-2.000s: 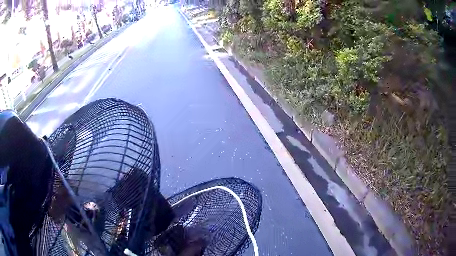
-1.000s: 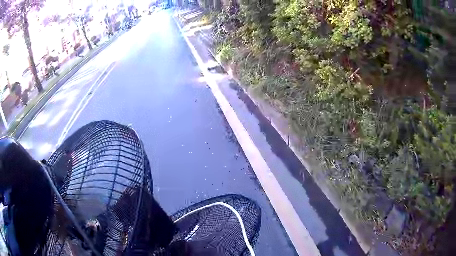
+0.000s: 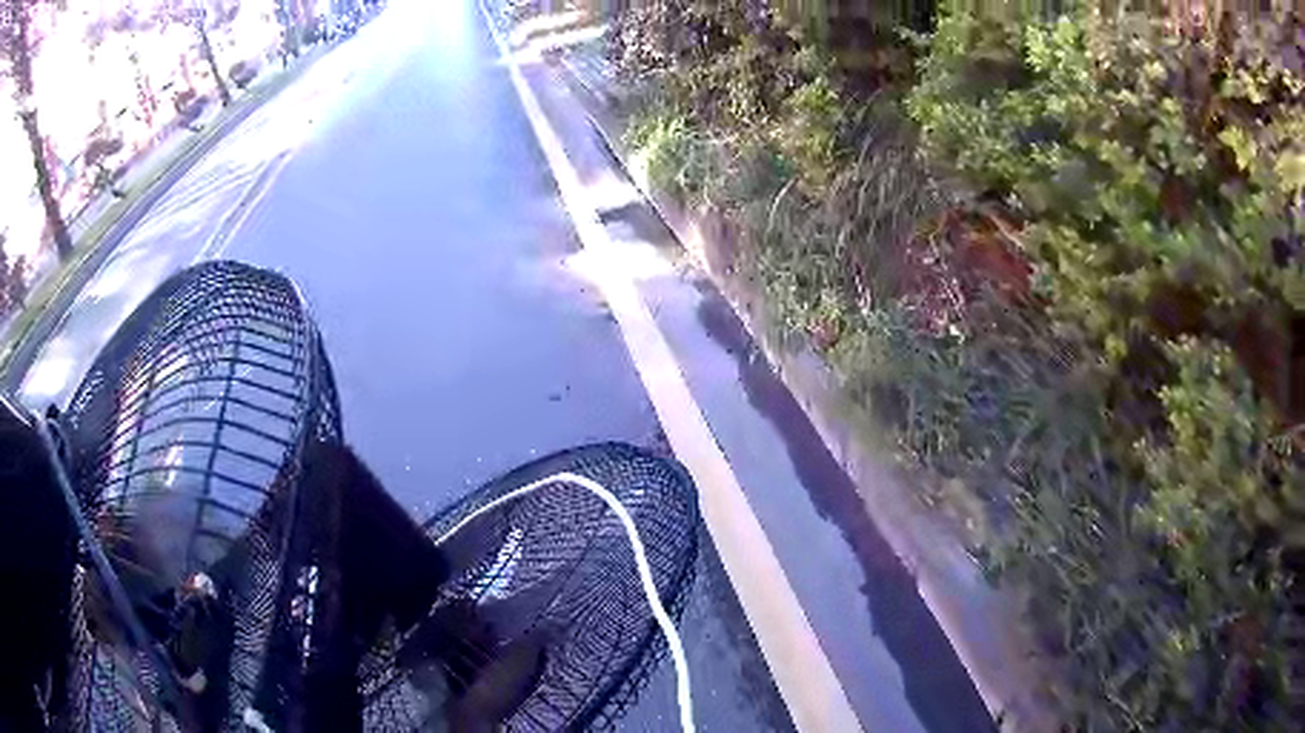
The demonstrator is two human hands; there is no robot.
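Note:
A large fan guard (image 3: 208, 415), a black domed wire cage, stands at the lower left, seen partly edge-on. A second fan head (image 3: 601, 573), flatter and round, lies at the bottom centre. A pale cord (image 3: 638, 551) curves over it. A dark motor housing (image 3: 365, 551) sits between the two cages. A thin dark bar (image 3: 89, 544) crosses the left cage. A black shape (image 3: 32, 587) fills the far left edge. Neither of my hands shows in the picture. What bears the fans is hidden.
A grey asphalt road (image 3: 444, 287) runs ahead, with a pale edge line (image 3: 673, 387) and a kerb (image 3: 873, 473) on the right. Dense shrubs and grass (image 3: 916, 329) border it. Trees (image 3: 36, 143) stand in bright glare at the upper left.
The fans sit further left and higher in the picture than one second ago. The roadside shrubs and edge line have shifted as the view moved along the road and turned slightly.

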